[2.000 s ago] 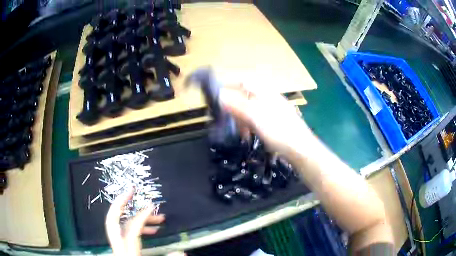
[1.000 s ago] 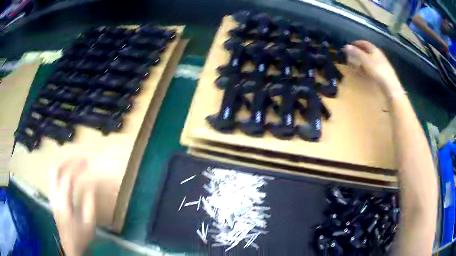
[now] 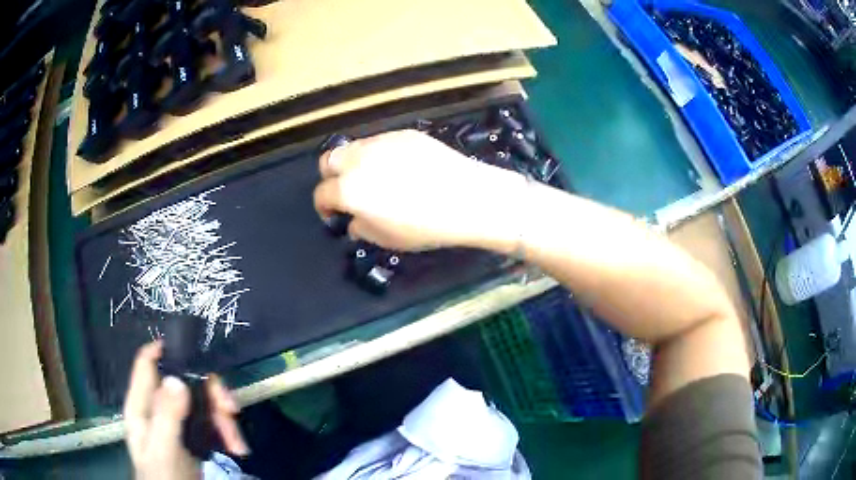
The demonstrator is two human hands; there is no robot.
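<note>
My left hand (image 3: 169, 412) is at the lower left, over the front edge of the black tray (image 3: 291, 234). It holds a black plastic body (image 3: 192, 398), partly hidden by the fingers. My right hand (image 3: 404, 192) is over the right part of the tray, at the heap of small black parts (image 3: 497, 141). Its fingers are curled around a small black part (image 3: 335, 221) that shows at the fingertips. Several black parts (image 3: 374, 267) lie just below that hand. A loose pile of thin silver-white pins (image 3: 183, 258) lies on the left of the tray.
Rows of black assemblies (image 3: 178, 56) stand on stacked cardboard (image 3: 404, 42) behind the tray. More assemblies on cardboard (image 3: 23, 309) are at the far left. A blue bin (image 3: 685, 112) of black parts and a white bottle (image 3: 809, 269) are at the right. Crates (image 3: 563, 356) sit below the edge.
The view has swung back right and lower. My right hand has moved from the assemblies on the cardboard to the small black parts. My left hand, empty a second ago, now holds a black body.
</note>
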